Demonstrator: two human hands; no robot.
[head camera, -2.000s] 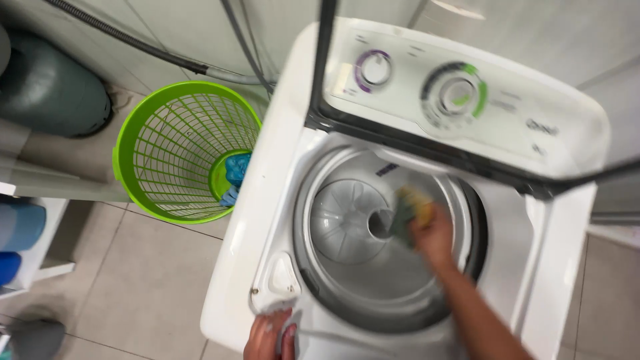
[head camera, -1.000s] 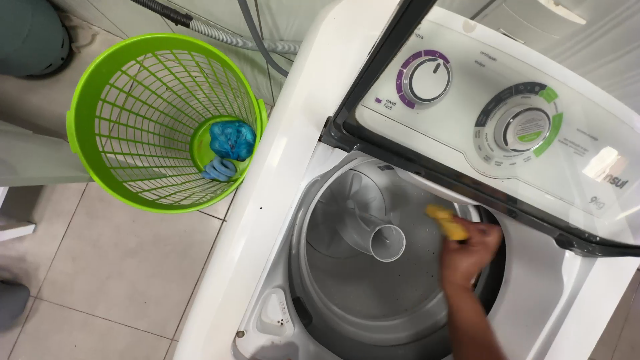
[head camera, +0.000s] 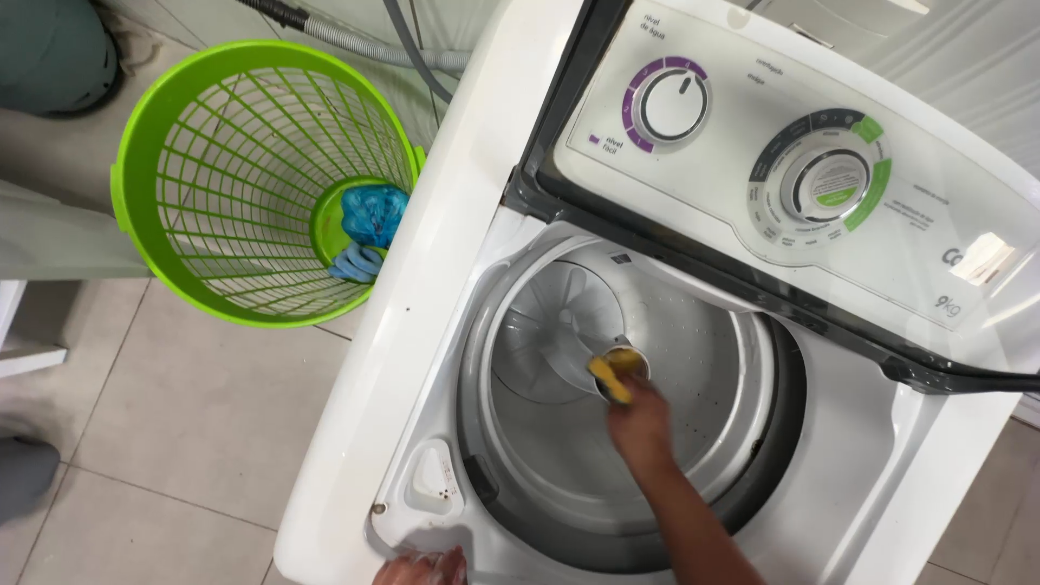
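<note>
A white top-loading washing machine (head camera: 341, 455) stands with its lid raised and its drum (head camera: 691, 422) showing. Inside the drum, my right hand (head camera: 642, 418) grips a yellow sponge (head camera: 609, 380) at the open top of the agitator column (head camera: 630, 357); the sponge is slightly blurred. The round agitator base (head camera: 536, 349) lies deeper in the drum. At the lower edge of the view, my left hand (head camera: 422, 567) rests on the machine's front rim, close to the dispenser recess (head camera: 432, 479); its fingers are partly cut off, and whether they hold anything is hidden.
A green plastic basket (head camera: 134, 195) stands left of the machine, with a blue plastic bag (head camera: 374, 213) and blue gloves (head camera: 356, 262) at its bottom. A grey hose (head camera: 366, 45) runs behind it. The control panel (head camera: 731, 122) and dark lid frame (head camera: 691, 280) border the opening. A gas cylinder (head camera: 53, 57) stands upper left.
My right hand has moved with the sponge from the drum's right side to the top of the agitator column. The view has shifted closer to the machine since the earliest frame.
</note>
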